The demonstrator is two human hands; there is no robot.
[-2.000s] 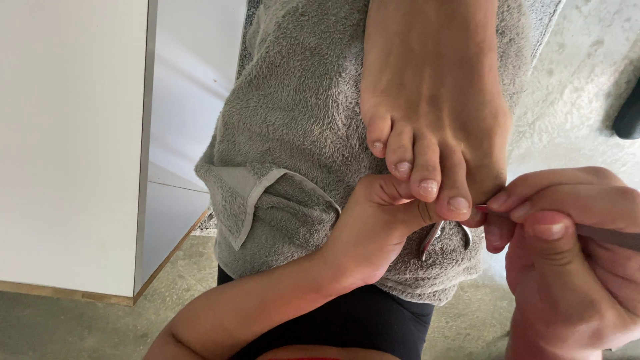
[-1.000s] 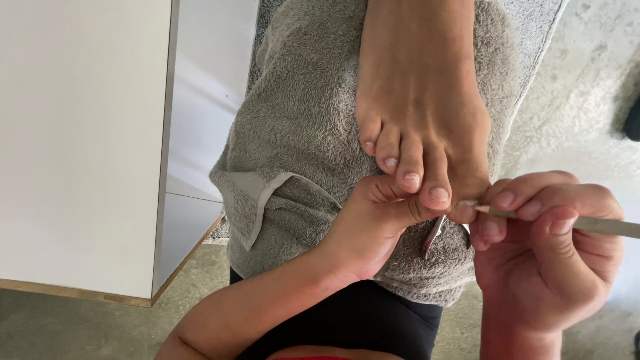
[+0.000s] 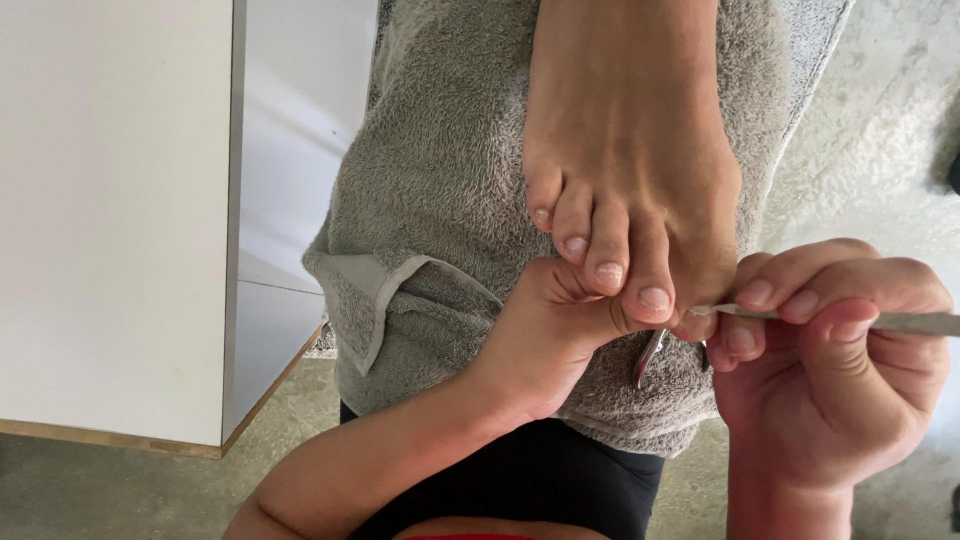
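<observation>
A person's bare foot [image 3: 630, 120] rests on a grey terry towel [image 3: 442, 157], its toes pointing down toward me. My left hand [image 3: 547, 337] holds the foot at the toes, its thumb beside the big toe [image 3: 694, 327]; its fingers are hidden under the toes. Between the thumb and fingers of my right hand [image 3: 840, 352] is a slim, pale pointed stick [image 3: 911, 323], its tip at the base of the big toe's nail. Below the toes, a metal nipper-like tool [image 3: 646, 360] lies on the towel, partly hidden by the big toe.
A white cabinet or table panel [image 3: 112, 210] with a wood-coloured lower edge stands at the left. The towel covers my lap over black clothing [image 3: 517, 480]. Concrete floor [image 3: 847, 172] shows at the right, with a dark object at the frame's right edge.
The tip of the stick, at the side of the big toe two seconds ago, now sits on the base of its nail. My left hand keeps its hold at the toes.
</observation>
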